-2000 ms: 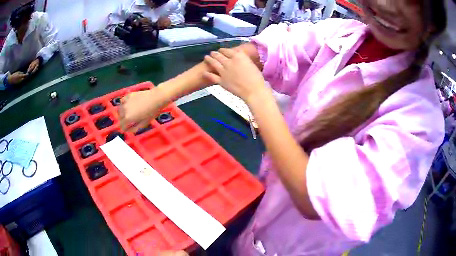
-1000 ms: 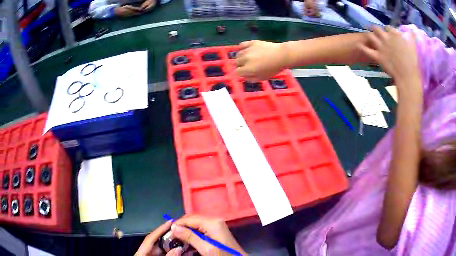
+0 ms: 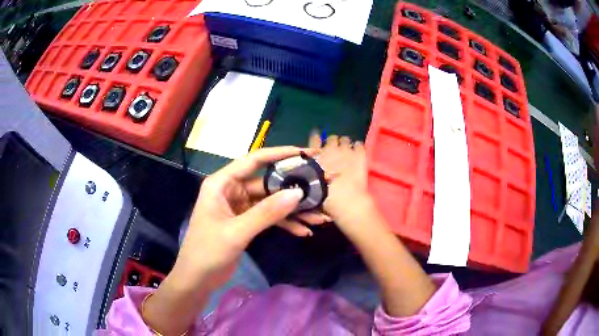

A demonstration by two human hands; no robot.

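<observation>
My left hand (image 3: 226,213) holds a round black watch case (image 3: 297,182) by its edges, the thumb on its face, which shows a grey ring with pale marks and a dark centre. My right hand (image 3: 345,174) is just right of and behind the case, palm down, fingers pointing away and blurred. A small blue bit (image 3: 323,136) shows at its fingertips. Whether that hand grips it is not clear.
Red trays with dark units stand at left (image 3: 177,111) and right (image 3: 400,174). A white strip (image 3: 450,177) crosses the right one. Pale paper (image 3: 230,115), a yellow tool (image 3: 260,136), a blue box (image 3: 276,56) and a button panel (image 3: 79,243) are nearby. Another person's arm is at right.
The view has swung left and down to the left tray and button panel. The case is now raised with its face visible. My right hand has moved forward beyond it; the long blue stick no longer shows across it.
</observation>
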